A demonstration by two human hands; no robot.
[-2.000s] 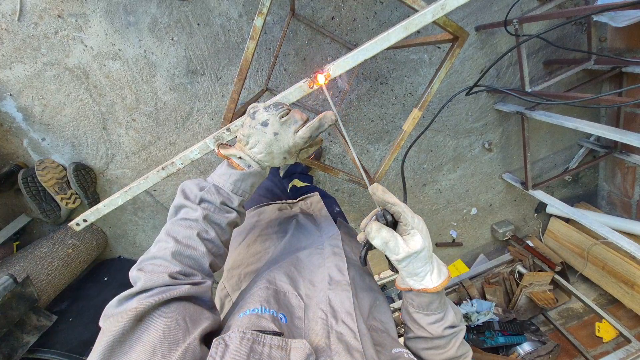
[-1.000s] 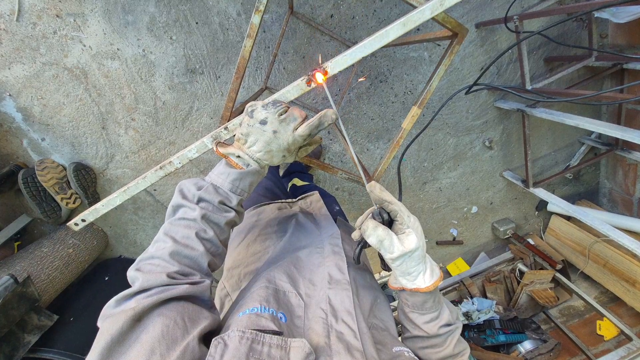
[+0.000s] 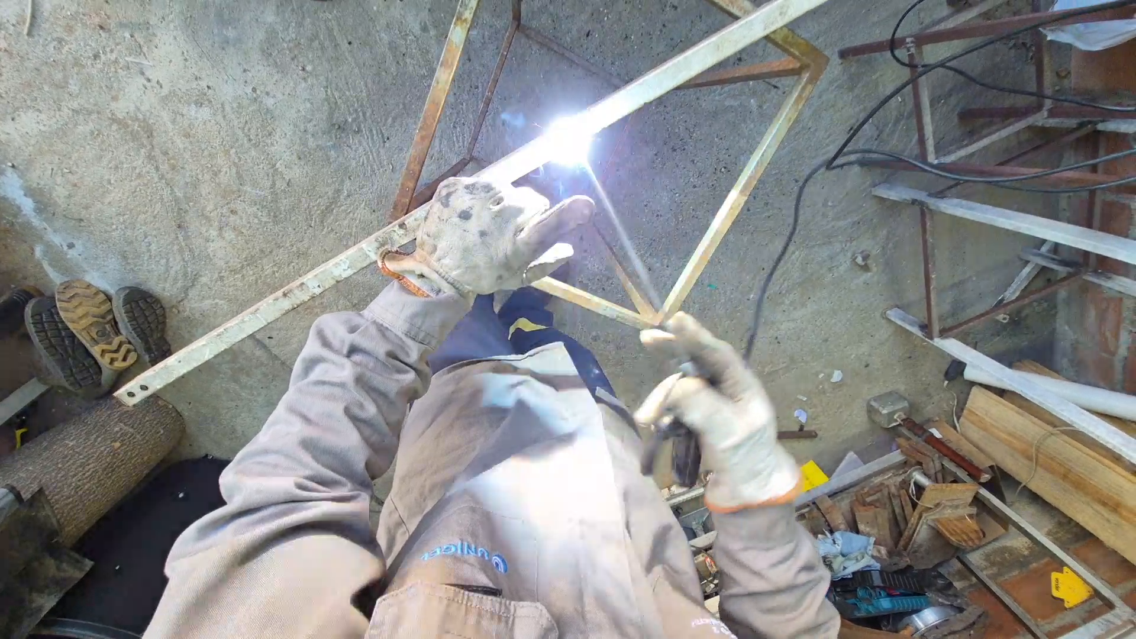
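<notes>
A long pale metal bar (image 3: 293, 297) runs diagonally from lower left to the top, across a rusty steel frame (image 3: 741, 191). My left hand (image 3: 497, 235), in a stained leather glove, rests around the bar, with thumb and fingers reaching to the right. My right hand (image 3: 719, 413), also gloved and slightly blurred, grips a black electrode holder (image 3: 676, 451). From it a thin welding electrode (image 3: 626, 235) extends up to the bar. At its tip a bright white-blue arc (image 3: 568, 142) hides the contact point and part of the bar.
Black cables (image 3: 790, 235) trail at the right beside more metal frames (image 3: 994, 213). Wood planks (image 3: 1047, 461), scrap pieces (image 3: 945, 515) and tools (image 3: 887, 603) lie at lower right. Shoes (image 3: 98, 328) and a log (image 3: 106, 457) are at the left.
The small orange glow at the electrode tip has become a brilliant white arc that lights my clothing. My left hand has stayed at the same part of the bar.
</notes>
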